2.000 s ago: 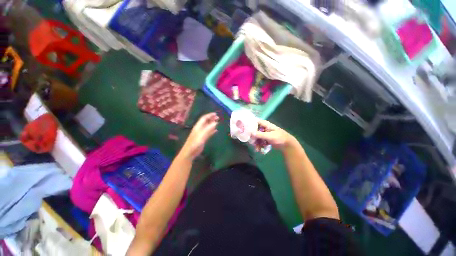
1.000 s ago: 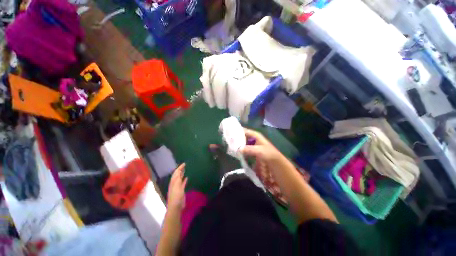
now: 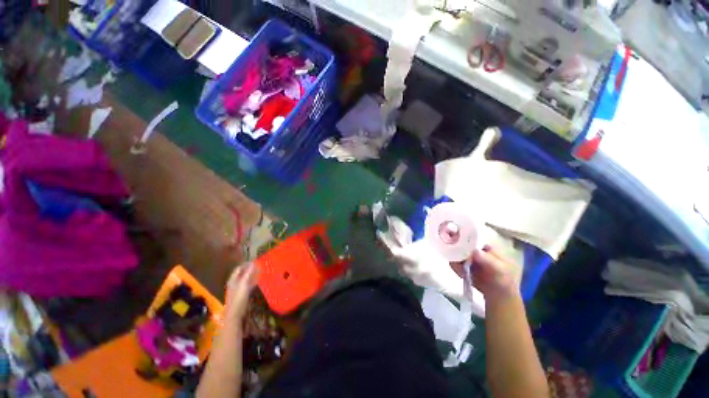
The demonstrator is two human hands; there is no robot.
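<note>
My right hand (image 3: 494,270) is shut on a flat white tape roll (image 3: 451,232) with a centre hole, held up at the right of my body. A narrow length of the tape (image 3: 466,299) hangs down from the roll. My left hand (image 3: 242,284) is beside the left edge of an orange-red stool (image 3: 291,270); it is blurred, its fingers look bent, and I cannot tell whether it touches the stool.
Cream pieces (image 3: 513,194) lie over a blue crate beyond the roll. A blue crate of scraps (image 3: 268,101) stands ahead. Scissors (image 3: 487,56) lie on the white machine table (image 3: 459,66). Magenta pieces (image 3: 62,210) are at left; a green crate (image 3: 667,373) is at lower right.
The view has turned, so the stool and cream pieces are now close and the machine table shows ahead. The tape roll stays in my right hand. My left hand now appears beside the stool.
</note>
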